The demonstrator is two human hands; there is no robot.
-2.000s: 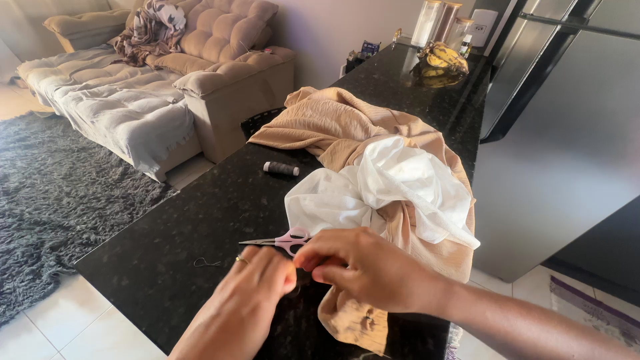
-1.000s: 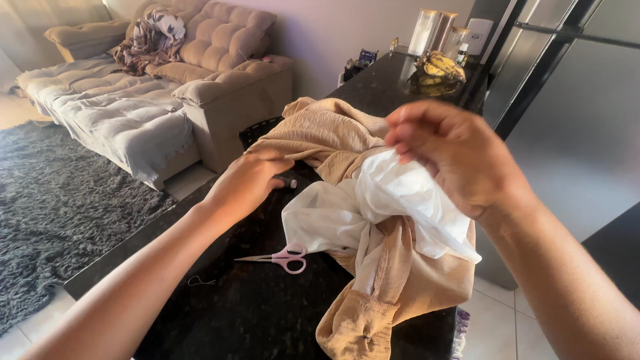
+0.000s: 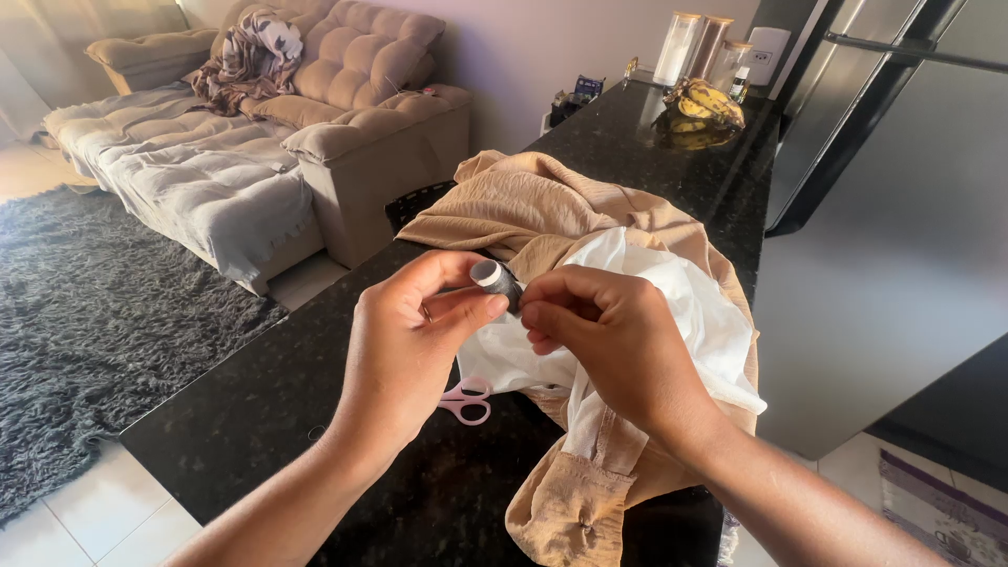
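My left hand (image 3: 409,331) holds a spool of dark thread (image 3: 498,283) between thumb and fingers, its pale end facing up. Close against the spool's right side, my right hand (image 3: 606,331) has thumb and forefinger pinched; whether thread lies between them is too small to tell. Under and behind the hands, a tan crinkled garment (image 3: 535,197) lies bunched with white thin fabric (image 3: 709,323) on top. A tan cuff-like end (image 3: 571,504) reaches toward the near edge. Pink-handled scissors (image 3: 468,400) rest beside the white fabric, their blades hidden behind my left wrist.
The black stone counter (image 3: 260,425) carries bananas (image 3: 705,106) and lidded glass jars (image 3: 677,49) at its far end. A steel refrigerator (image 3: 890,236) stands at right. On the left are a tufted sofa (image 3: 378,150) and a dark shaggy rug (image 3: 118,331). A loose thread (image 3: 316,432) lies on the counter.
The thread spool lay on the counter two seconds ago; my left hand reached it and now holds it raised. My right hand has come down from above the white fabric to the spool.
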